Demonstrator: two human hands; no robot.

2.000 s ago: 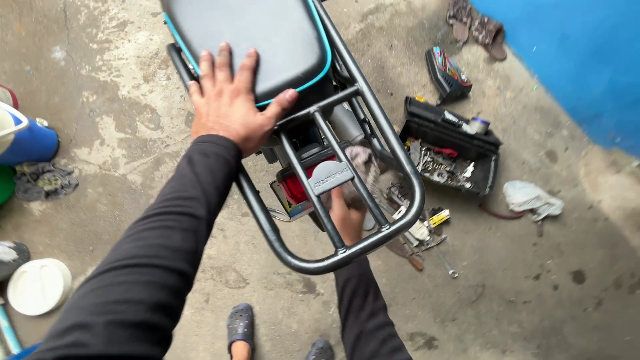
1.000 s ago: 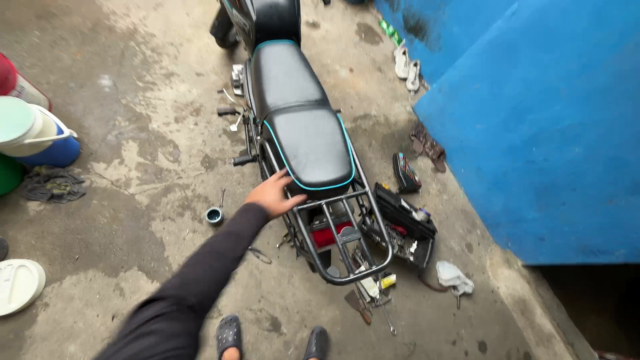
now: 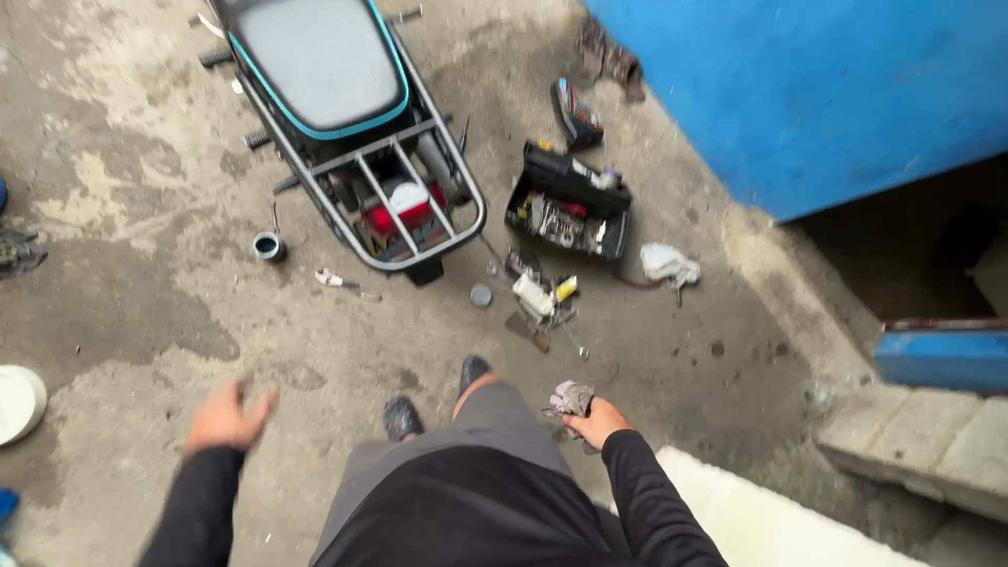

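My left hand (image 3: pixel 230 416) hangs blurred above the concrete floor at lower left, fingers apart and holding nothing. At lower right my right hand (image 3: pixel 600 425) grips a crumpled, patterned cloth rag (image 3: pixel 572 400). Ahead of both hands stands a motorcycle with a black seat (image 3: pixel 321 63) edged in turquoise. Its black metal rear rack (image 3: pixel 468 228) extends toward me, and a red tail light (image 3: pixel 379 220) shows between the bars. Neither hand touches the motorcycle.
An open black toolbox (image 3: pixel 567 201) full of tools stands right of the rack. Loose tools and a yellow-and-white item (image 3: pixel 535 295) lie nearby. Pliers (image 3: pixel 335 279), a small cup of dark liquid (image 3: pixel 268 246), a shoe (image 3: pixel 577 114) and a white rag (image 3: pixel 669 264) rest on the floor. Concrete blocks (image 3: pixel 906 433) stand right.
My left hand has come off the motorcycle seat's edge and is now back at lower left. My right hand, out of view one second ago, now shows with the rag.
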